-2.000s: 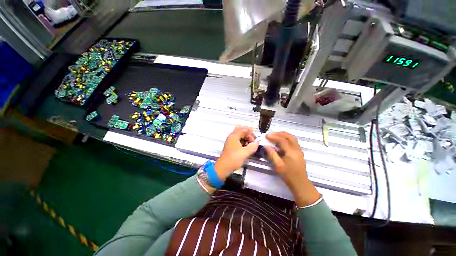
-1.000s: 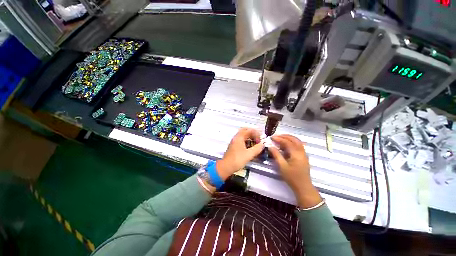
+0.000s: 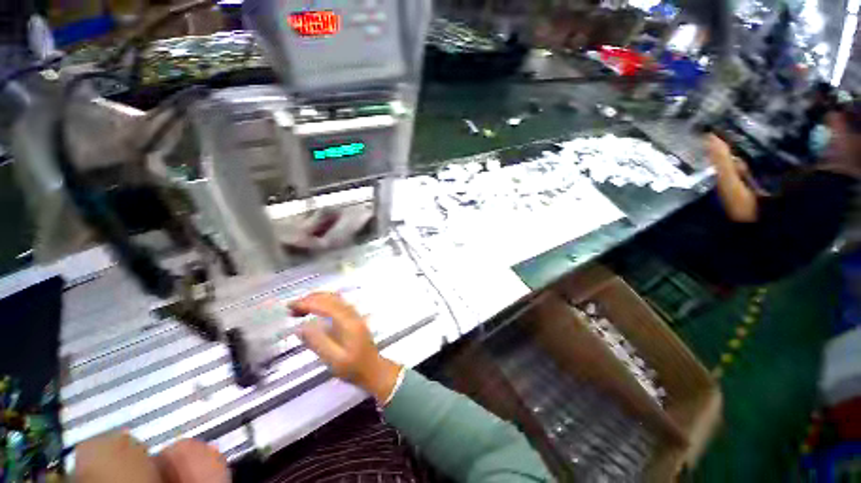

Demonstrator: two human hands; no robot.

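Note:
The frame is blurred. My right hand (image 3: 345, 344) is over the grooved metal base (image 3: 406, 325), right of the dark machine tip (image 3: 244, 358). Its thumb and fingers are bent with a gap between them; I cannot tell whether a small white part is at the fingertips. My left hand (image 3: 151, 462) is at the bottom left, blurred and cut off by the lower edge; its fingertips and anything in them cannot be made out. Loose white plastic parts (image 3: 491, 189) are spread on a white sheet right of the machine.
The machine stand (image 3: 241, 179) bears a counter with a green display (image 3: 337, 151) and a red-display box above. Black cables (image 3: 430, 274) hang right of the base. Open cartons (image 3: 614, 368) stand below the bench. Another person's arm (image 3: 732, 184) reaches in at right. Boards show at lower left.
The view has swung right, so the machine now stands at left. My hands, together under the tip before, are now apart, with the right one further right.

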